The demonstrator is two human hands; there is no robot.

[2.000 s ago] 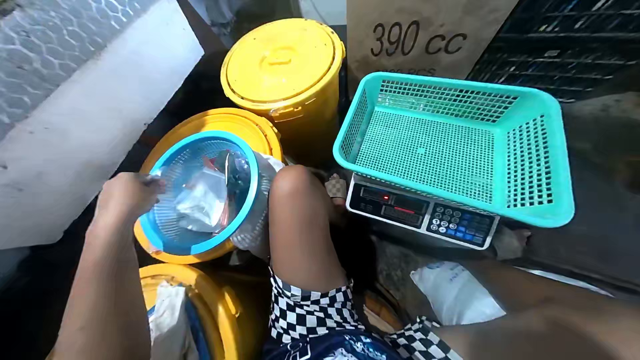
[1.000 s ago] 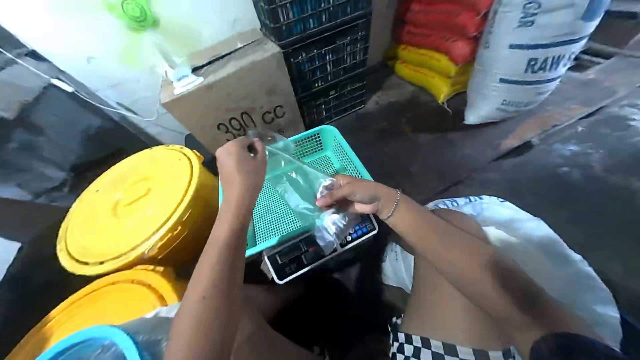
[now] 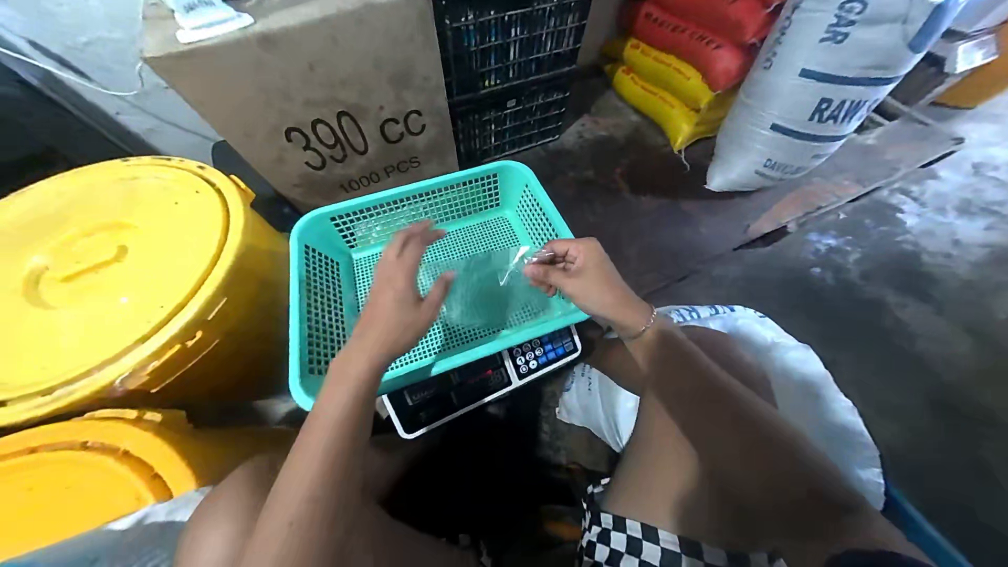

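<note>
Over the green plastic basket (image 3: pixel 315 236), my right hand (image 3: pixel 579 276) pinches a clear plastic bag (image 3: pixel 492 287) between thumb and fingers. The bag hangs to the left of those fingertips, and the basket's mesh shows through it. My left hand (image 3: pixel 405 291) is just left of the bag, fingers and thumb spread, with nothing seen in it. Beneath the basket is a digital weighing scale (image 3: pixel 480 386); its keypad and dark display face me.
Yellow lidded drums (image 3: pixel 118 276) stand at the left. Behind the basket are a cardboard box (image 3: pixel 315 102) and stacked black crates (image 3: pixel 512 79). Red and yellow sacks (image 3: pixel 677 71) and a printed white sack (image 3: pixel 803 94) are back right. Another white sack (image 3: pixel 819 394) lies beside my leg.
My left hand has gone from the blue basket to above the green one. A second ago both hands held the clear bag; now my left hand is off it. The view has swung over.
</note>
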